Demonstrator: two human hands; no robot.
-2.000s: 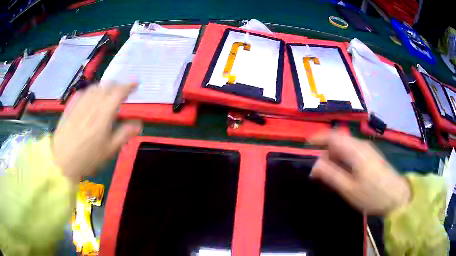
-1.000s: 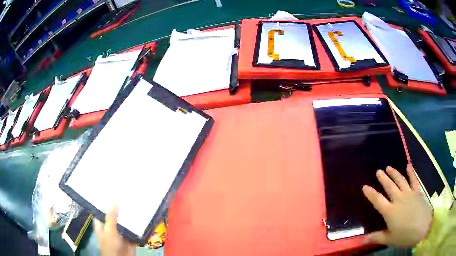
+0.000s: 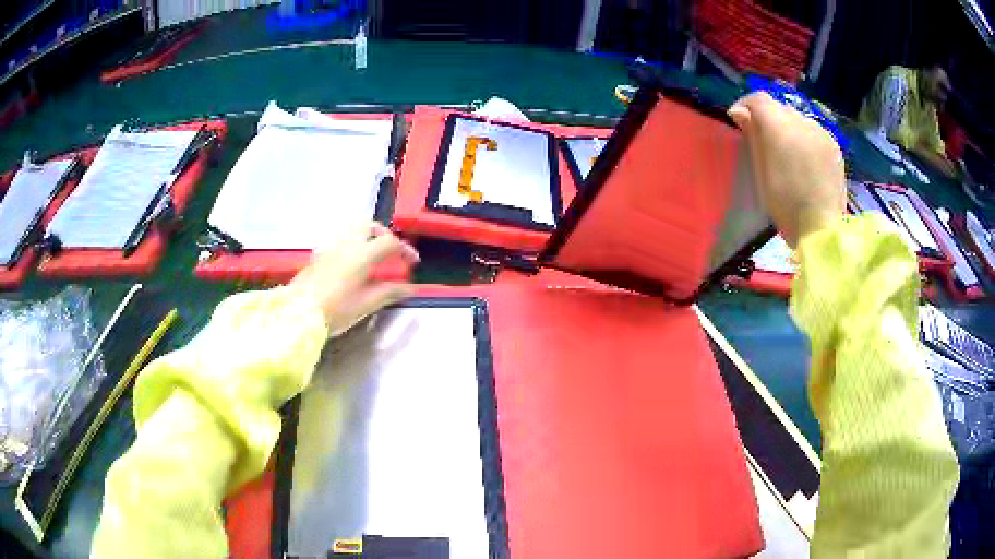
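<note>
My right hand (image 3: 791,164) grips the top right corner of a tablet-size display panel (image 3: 671,197) and holds it raised and tilted above the tray. Its face reflects red. A second display panel (image 3: 393,426) lies silver-white back up on the left half of the red foam tray (image 3: 622,426), its small gold-edged connector (image 3: 348,545) at the lower edge. My left hand (image 3: 355,278) is at that panel's top edge, slightly blurred, fingers apart, holding nothing that I can see.
Behind stand red boards with white sheets (image 3: 306,180) and a board bearing panels with orange flex cables (image 3: 471,169). A clear plastic bag (image 3: 44,371) and a yellow-edged strip (image 3: 109,399) lie left. A black tape strip (image 3: 764,415) lies right of the tray. A person in yellow (image 3: 911,104) is far right.
The left panel, earlier held tilted by my left hand, now lies back up on the tray. My left hand has let go. My right hand has lifted the other panel off the right half.
</note>
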